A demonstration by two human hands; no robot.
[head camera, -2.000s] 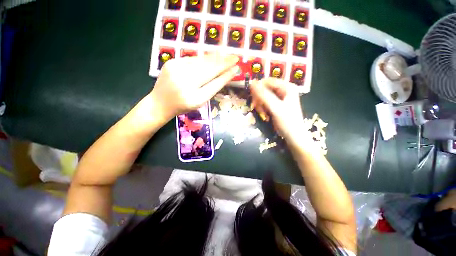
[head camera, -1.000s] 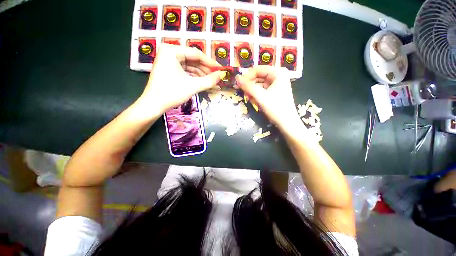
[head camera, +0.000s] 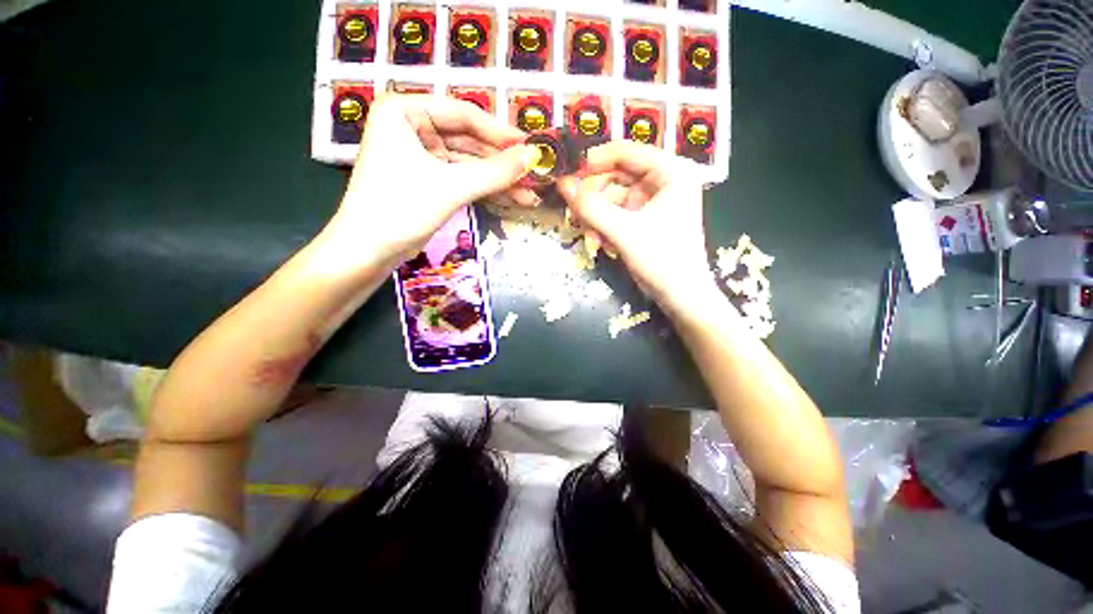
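A small red-and-black module (head camera: 545, 156) with a round gold centre is held up between my hands, in front of the tray's near edge. My left hand (head camera: 420, 168) grips its left side with thumb and fingers. My right hand (head camera: 635, 204) has its fingertips at the module's right side; whether they pinch the module or a small piece on it cannot be told. The white tray (head camera: 560, 82) holds rows of like modules in square pockets. Cream pieces (head camera: 557, 282) lie scattered below my hands.
A lit phone (head camera: 446, 294) lies left of the cream pieces. More pieces (head camera: 746, 282) lie beside my right forearm. At right are tweezers (head camera: 887, 321), crossed metal tools (head camera: 1001, 318), a white dish (head camera: 905, 138), a bottle (head camera: 977, 224) and a fan (head camera: 1049, 96). Part of a person shows at the right edge.
My left hand has lifted from over the tray, and both hands have met around a module. Since the last earlier frame, the gold centre has turned more towards the camera. The phone picture differs.
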